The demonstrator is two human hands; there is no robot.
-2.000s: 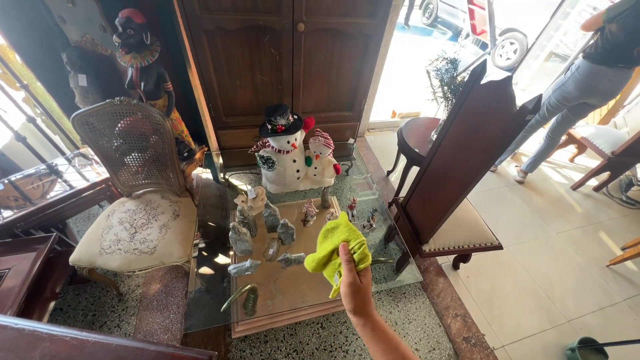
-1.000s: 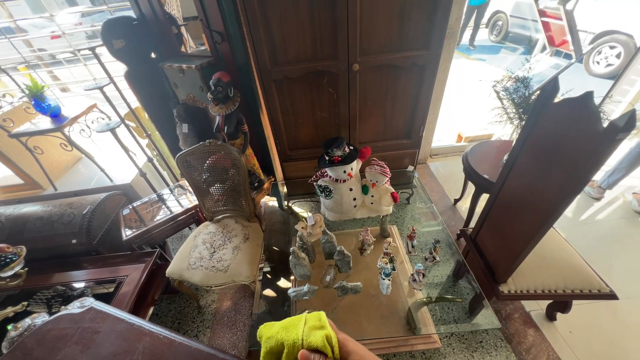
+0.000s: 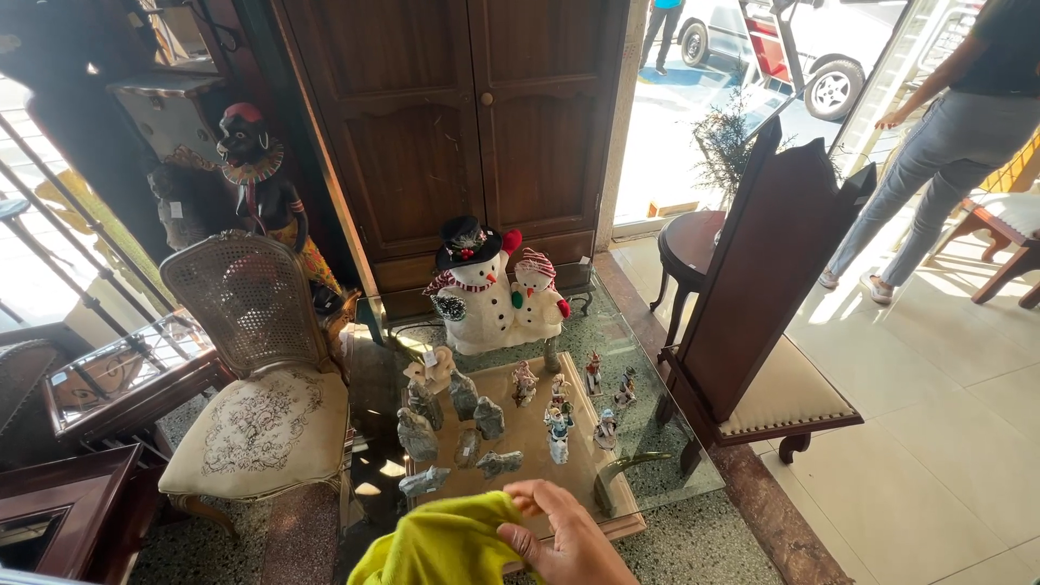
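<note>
My right hand (image 3: 561,532) pinches a yellow-green cloth (image 3: 443,540) between thumb and fingers, low in the view over the near edge of a glass table (image 3: 682,463). Whether the cloth touches the glass I cannot tell. My left hand is not visible. Beyond the cloth stand several grey stone-like figures (image 3: 417,435) and several small painted figurines (image 3: 558,431). A curved horn-like piece (image 3: 609,479) lies to the right of the hand. At the table's far side sits a plush snowman pair (image 3: 479,309).
A cane-back chair (image 3: 252,422) flanks the table at left, a tall-backed wooden chair (image 3: 739,292) at right. Behind are a wooden cabinet (image 3: 406,122) and a dark carved figure (image 3: 268,187). A person (image 3: 942,154) stands at the upper right, near a round side table (image 3: 691,244).
The cloth was over the table's right part two seconds ago, then bunched at its near edge; now it hangs looser from my right hand. The view has swung about.
</note>
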